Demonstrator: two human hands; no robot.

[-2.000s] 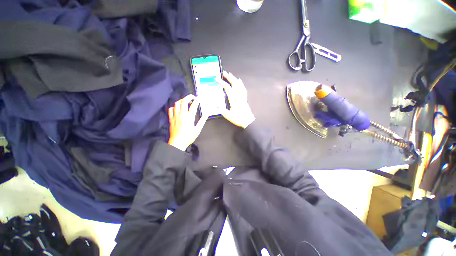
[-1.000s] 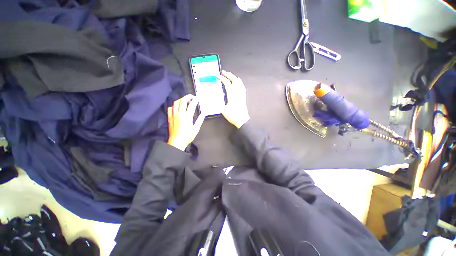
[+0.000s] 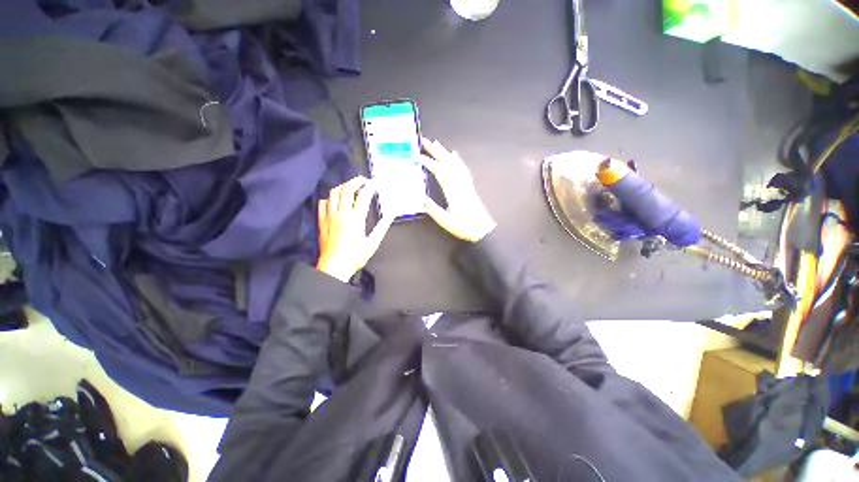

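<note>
A smartphone (image 3: 397, 155) lies on the dark table with its screen lit white and teal. My left hand (image 3: 348, 229) is at its lower left edge, fingers apart, with the fingertips and thumb beside or touching it. My right hand (image 3: 456, 193) is at its right edge, fingers apart, with the fingertips at the side of the screen. Neither hand is seen closed around the phone. The undersides of both hands are hidden.
A navy garment heap (image 3: 235, 202) with dark grey sections (image 3: 113, 113) covers the left. An iron (image 3: 582, 200) with a blue-wrapped handle rests at right. Shears (image 3: 578, 89) and a small cutter (image 3: 619, 97) lie beyond it. A green-and-white packet (image 3: 692, 19) is at far right.
My right hand has shifted slightly right and down, and its fingers are now more off the screen. My left hand and the phone are nearly unmoved.
</note>
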